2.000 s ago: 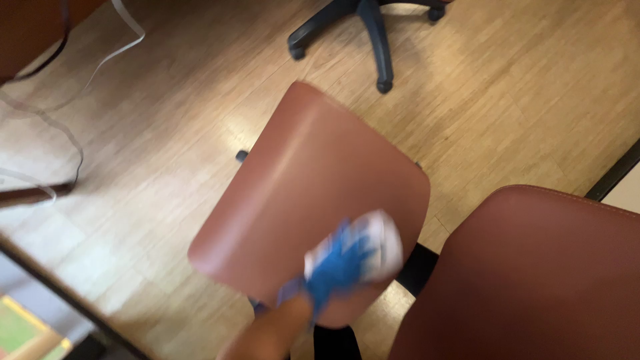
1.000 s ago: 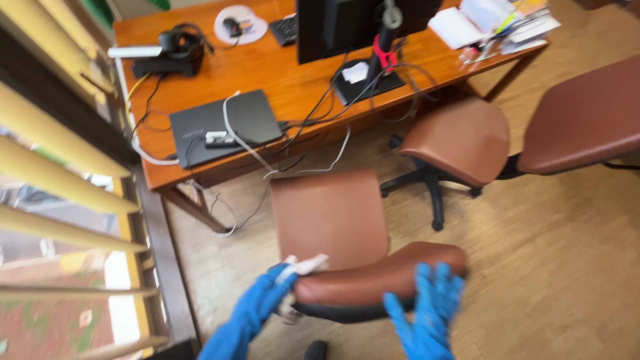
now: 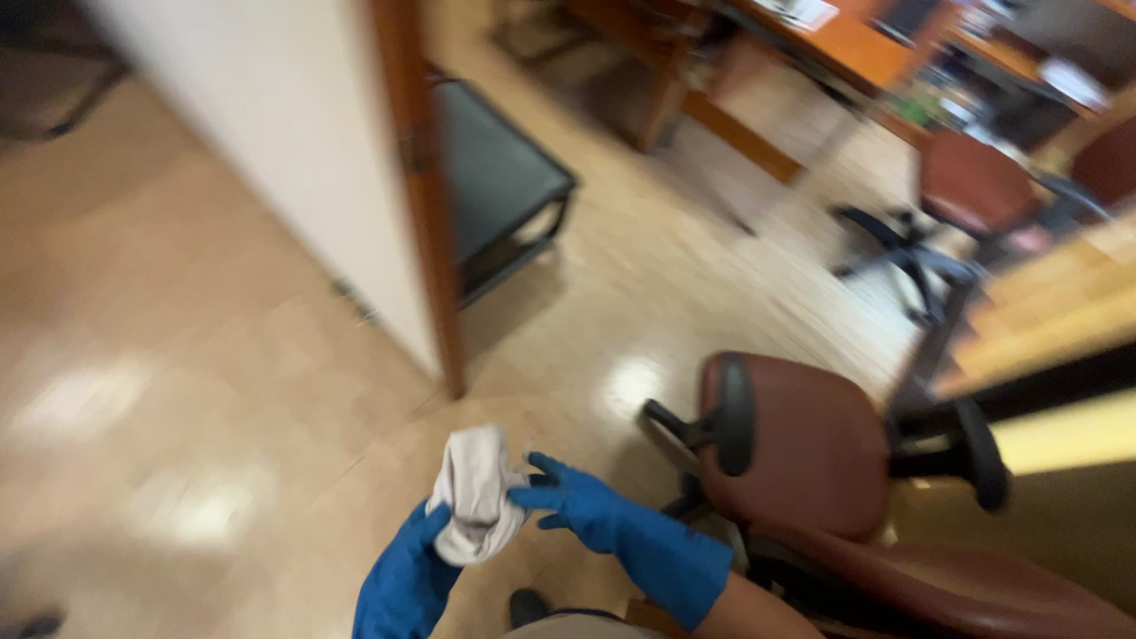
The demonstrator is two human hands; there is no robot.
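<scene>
A bunched white cloth (image 3: 479,497) is held low in the middle of the view, above the floor. My left hand (image 3: 417,559), in a blue rubber glove, grips it from the left with the thumb over its edge. My right hand (image 3: 568,501), gloved the same way, has its fingers spread at the cloth's right side, and its fingertips seem to touch the cloth. Right of my hands stands an office chair with a brown seat (image 3: 799,444) and black armrests; its brown backrest (image 3: 958,577) is at the lower right.
A white partition with a wooden edge post (image 3: 422,195) rises at the upper left, with a dark-topped low table or seat (image 3: 497,169) beside it. Farther off are a wooden desk (image 3: 843,44) and another brown wheeled chair (image 3: 976,182). Window slats lie at the right edge.
The view has swung from the desk and window to the partition. My hands have left the chair's backrest; the cloth is now held in the air between them.
</scene>
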